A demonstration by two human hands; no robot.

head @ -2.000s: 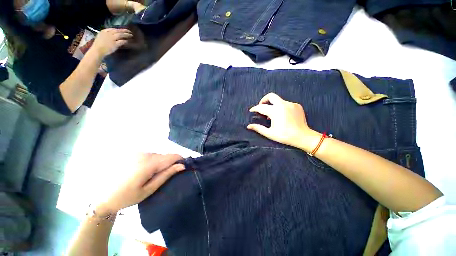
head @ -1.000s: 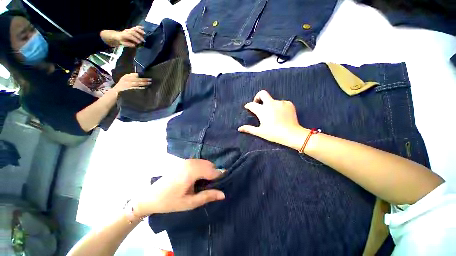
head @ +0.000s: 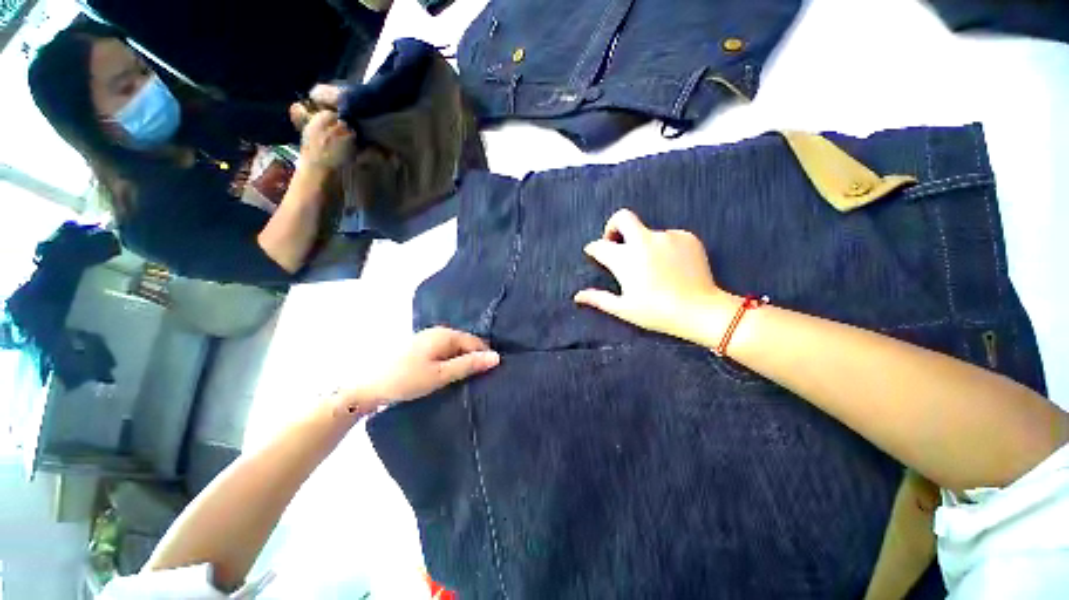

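Dark blue denim shorts [head: 656, 445] lie flat, with the waistband [head: 967, 234] at the right and the leg hems at the left. A tan pointed flap with a button [head: 850, 176] shows at the upper right edge. My left hand [head: 436, 366] is at the crotch seam near the hems, thumb and fingertips together on the cloth; it seems to pinch the seam edge. My right hand [head: 651, 275] rests on the upper leg, fingers curled and thumb apart; whether something small lies in its palm is hidden.
Another pair of denim shorts [head: 621, 59] lies beyond on the white table [head: 322, 334]. At the upper left a masked person [head: 176, 176] handles a brown-and-navy garment [head: 410, 147]. A red item [head: 440, 588] shows at the bottom edge. Dark cloth [head: 1014, 18] lies at the top right.
My left hand has let go of the lifted fold and moved back to the seam, and the cloth there lies flatter. My right hand has barely moved. The other person's hands have come together.
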